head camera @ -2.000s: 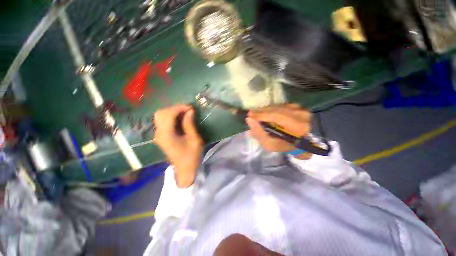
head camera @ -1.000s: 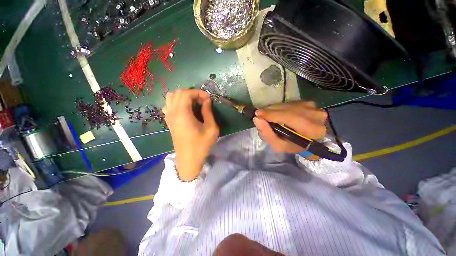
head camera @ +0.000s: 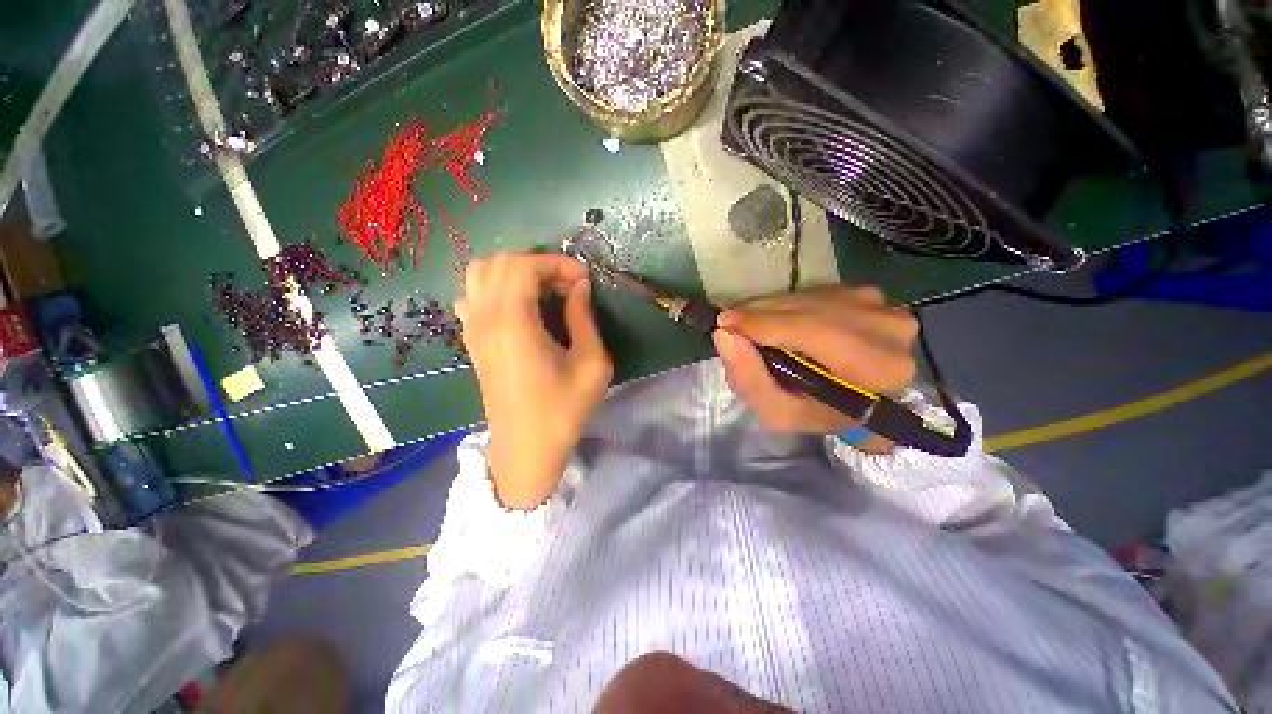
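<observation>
My right hand (head camera: pixel 823 356) is closed around the black, yellow-striped handle of the soldering iron (head camera: pixel 833 386). Its metal tip points left to a tiny silvery part (head camera: pixel 589 247) on the green mat. My left hand (head camera: pixel 530 349) is just left of the tip, thumb and forefinger pinched together near the silvery part. Whether the fingertips hold something thin is too small to tell. Red lead wires (head camera: pixel 387 202) lie in a loose pile beyond my left hand. Small dark components (head camera: pixel 272 310) are scattered to the left of it.
A round tin (head camera: pixel 684 112) with silvery scrap stands beyond the iron tip. A black fan (head camera: pixel 907 140) with a spiral guard stands right of it, beside a beige strip (head camera: pixel 760 265). Small dark and silvery pieces (head camera: pixel 335 49) lie at the back left. A silvery cylinder (head camera: pixel 119 400) is at the left edge.
Since the first, blurred frame the view has shifted and sharpened. Over the last second both hands stay almost in place, with the iron shifted very slightly right.
</observation>
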